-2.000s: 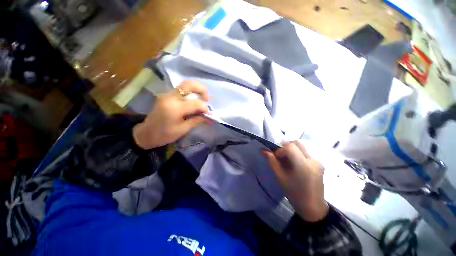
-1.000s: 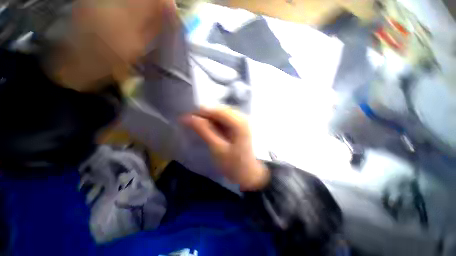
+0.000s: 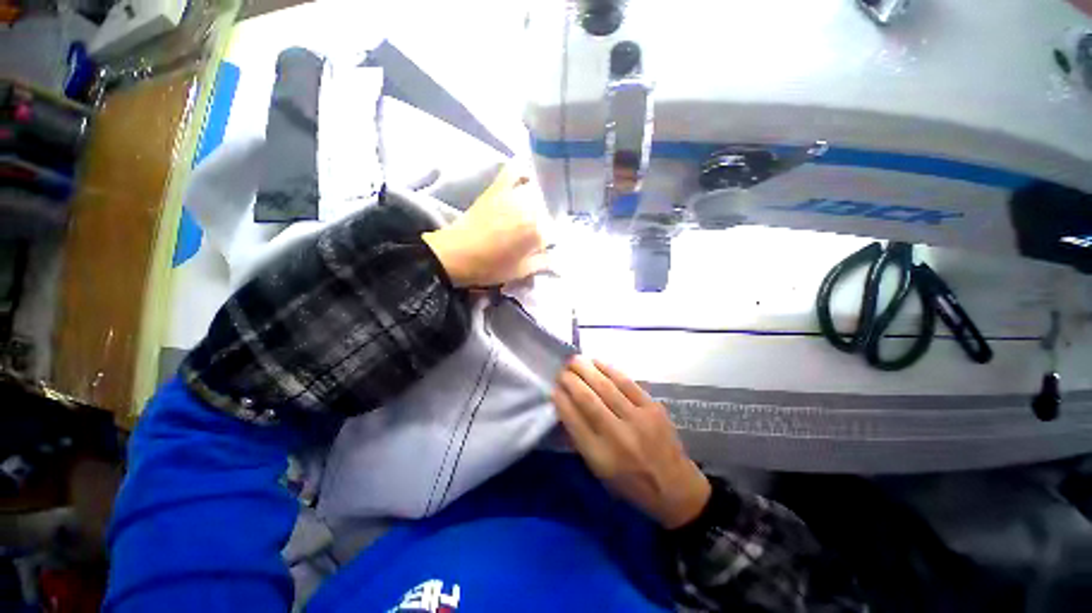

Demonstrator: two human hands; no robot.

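Pale grey garment panels (image 3: pixel 413 449) lie left of the needle and hang over the table's front edge, with a double dark seam line running down them. My left hand (image 3: pixel 497 234) is on the cloth just left of the needle area, fingers bent; glare hides its fingertips. My right hand (image 3: pixel 629 437) holds the near edge of a dark grey strip (image 3: pixel 531 338) on the cloth. The strip lies between the two hands. The white sewing machine (image 3: pixel 838 108) with a blue stripe stands at the upper right. Bright lamp glare hides the needle and presser foot.
Dark green-handled scissors (image 3: pixel 878 305) lie under the machine arm, beside small dark snips (image 3: pixel 954 314). A printed ruler (image 3: pixel 778 419) runs along the front edge. A dark grey cut piece (image 3: pixel 289 138) lies at the far left. A brown wooden surface (image 3: pixel 126 240) is at left.
The view has turned toward the machine. The cloth, stretched between both hands two seconds ago, now lies at the needle area, with my left hand beyond my right.
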